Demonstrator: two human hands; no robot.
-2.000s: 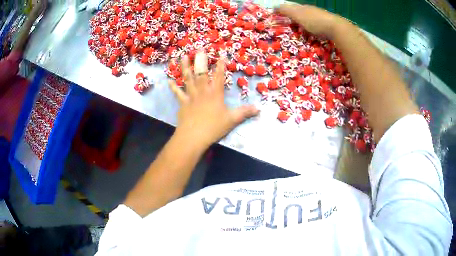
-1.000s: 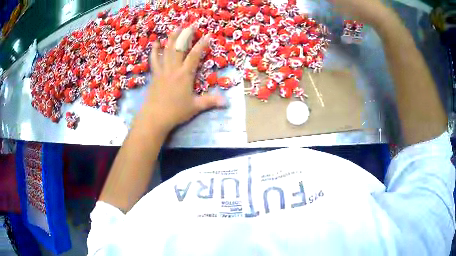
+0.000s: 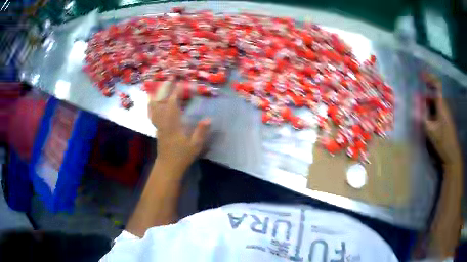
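A large heap of small red-and-white figurines (image 3: 205, 46) spreads over the shiny metal table (image 3: 230, 138). My left hand (image 3: 176, 120) is at the near edge of the heap, palm down, with its fingertips at some figurines; blur hides whether it grips any. My right hand (image 3: 434, 110) is at the far right, beyond the heap, blurred, with something red at its fingers; I cannot tell if it holds it. A cardboard pad (image 3: 327, 171) lies at the near right with figurines on its far edge and a small round white dish (image 3: 356, 176) on it.
A blue crate (image 3: 71, 166) with rows of red-and-white pieces stands below the table at the left. A red stool (image 3: 120, 158) is beside it. Another person's red sleeve (image 3: 25, 125) shows at the left edge. A green surface lies beyond the table.
The view has swung. My left hand has shifted left along the heap's near edge. My right hand has come down from the top edge to the far right. The heap spreads further over the right side.
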